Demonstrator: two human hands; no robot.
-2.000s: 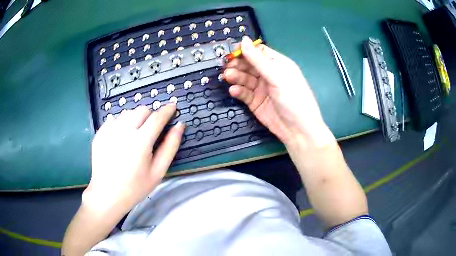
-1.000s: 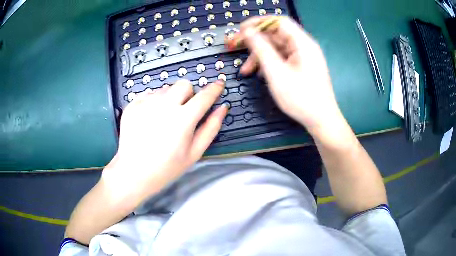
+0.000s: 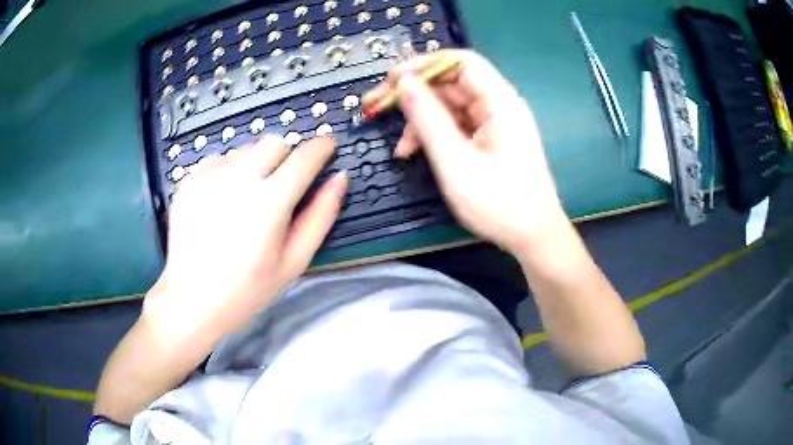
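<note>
A black component tray [image 3: 383,215] lies in front of me, with small pale gold round components [image 3: 288,116] in rows and bare pockets at its lower right. A grey fixture bar [image 3: 278,85] lies slantwise across the tray, with a row of round seats. My right hand [image 3: 476,143] holds a brass-yellow pick-up pen [image 3: 409,87] between thumb and fingers. Its red-orange tip is near the right end of the component row below the bar. My left hand [image 3: 248,204] rests palm down over the tray's lower left, fingertips at the components, hiding part of the rows. I see nothing gripped in it.
Silver tweezers [image 3: 600,76] lie right of the tray. Farther right are a second fixture bar [image 3: 676,130] over a white card [image 3: 654,130], a thin rod beside it, a dark pocketed tray [image 3: 735,109] and a yellow item [image 3: 774,91]. The bench's front edge runs below the tray.
The view has shifted. My right hand and pen have moved from the bar's right end down to the component row below it. My left hand stays over the lower tray.
</note>
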